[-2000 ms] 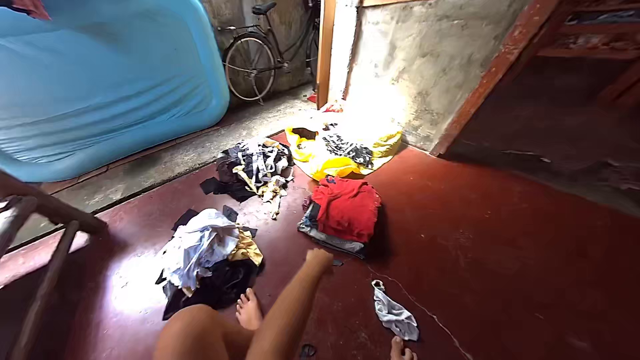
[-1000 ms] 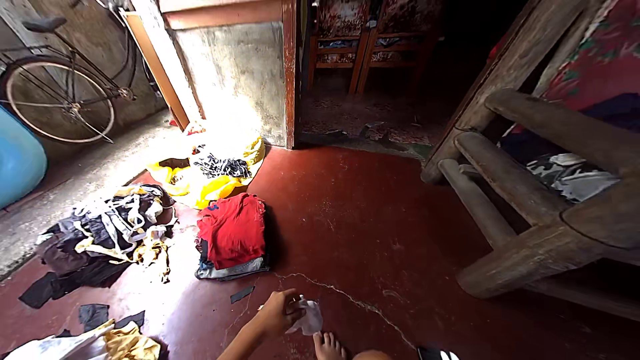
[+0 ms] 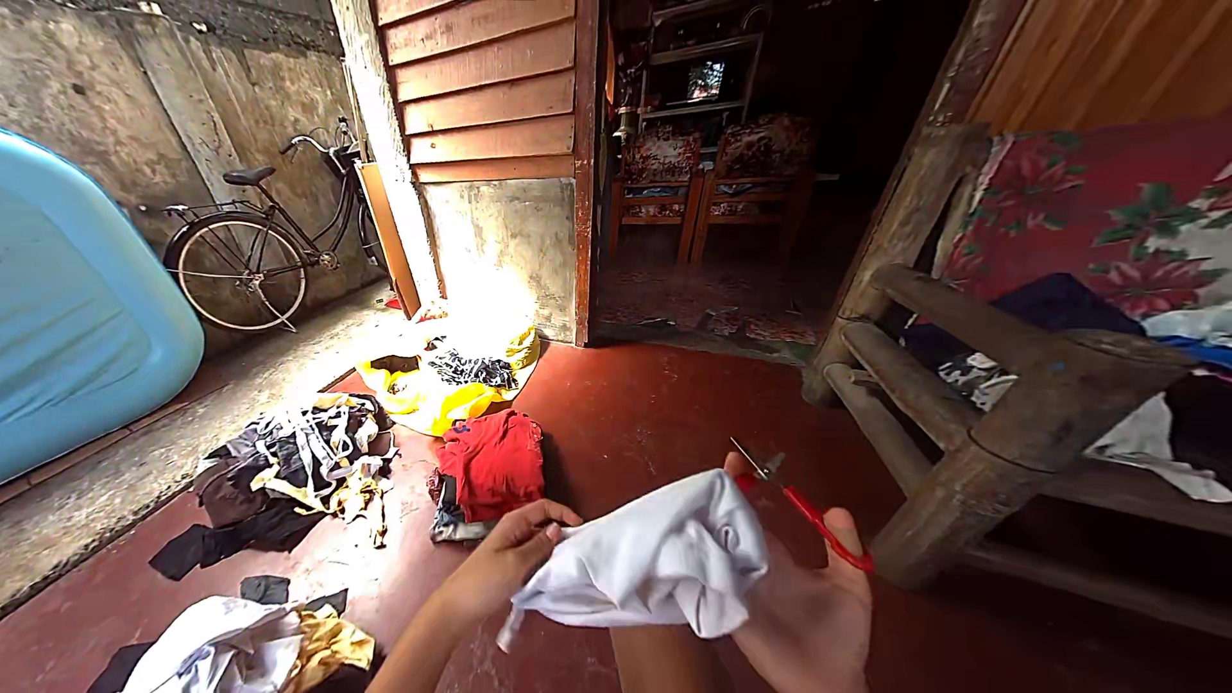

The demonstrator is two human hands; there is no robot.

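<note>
A bunched white cloth (image 3: 654, 558) hangs between my two hands. My left hand (image 3: 510, 558) pinches its left edge between thumb and fingers. On the other side, my right hand (image 3: 808, 597) has red-handled scissors (image 3: 813, 515) on its fingers and thumb, the metal blades pointing up and left beyond the cloth. The right fingers are partly hidden by the cloth, which lies against that hand. Just past my left hand is a folded stack of clothes with a red garment (image 3: 493, 462) on top.
Dark and pale fabric strips (image 3: 308, 462), a yellow plastic bag (image 3: 452, 404) with patterned cloth, and a white and tan fabric pile (image 3: 221, 645) lie on the red floor. A wooden bench (image 3: 1020, 462) with clothes stands right; a bicycle (image 3: 260, 250) and blue inflatable pool (image 3: 77, 308) are left.
The white cloth, on the floor two seconds ago and near one hand a second ago, is now held up in front of me. My right hand and the scissors have come into view.
</note>
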